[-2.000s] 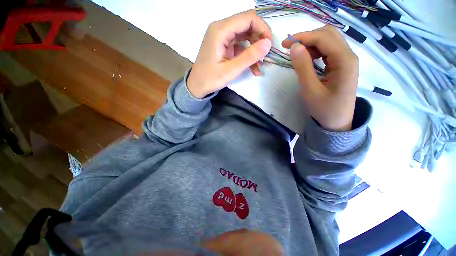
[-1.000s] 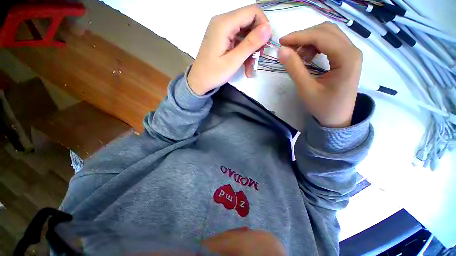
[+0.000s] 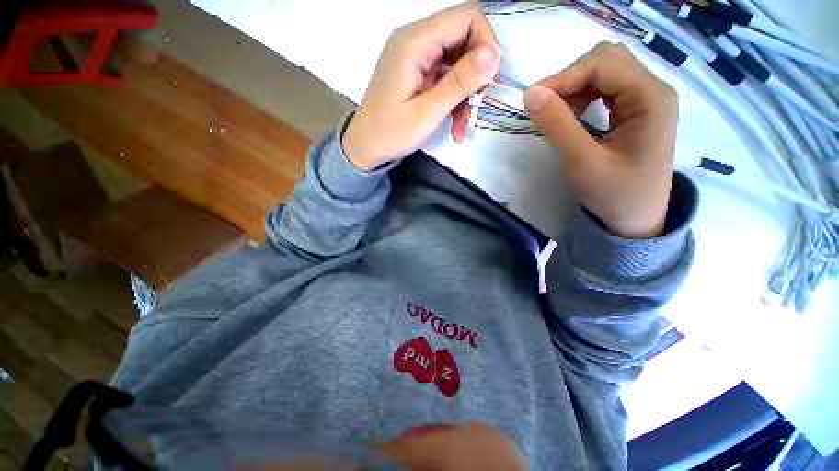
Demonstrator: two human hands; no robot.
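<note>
My left hand [image 3: 425,85] pinches a small white connector [image 3: 475,109] at the ends of thin multicoloured core wires [image 3: 511,118]. My right hand [image 3: 614,129] pinches one or more of these wires between thumb and forefinger, a short gap to the right of my left hand. The other wires run below the pinched one toward my right palm, where they are partly hidden. The far part of this cable is hidden behind my right hand. A black sleeve [image 3: 716,166] on a white cable shows right of my right hand.
Grey multi-core cables [image 3: 782,120] with black sleeves [image 3: 664,49] and fanned wires lie at the upper right of the white table [image 3: 276,35]. Pale grey cable ends [image 3: 798,267] cluster at the right. A dark blue-black object [image 3: 713,432] is lower right. A red stool [image 3: 78,46] stands upper left.
My right hand has moved slightly right, away from my left hand, and a stretch of wire now shows between them. The white connector, hidden at first, now shows below my left fingertips.
</note>
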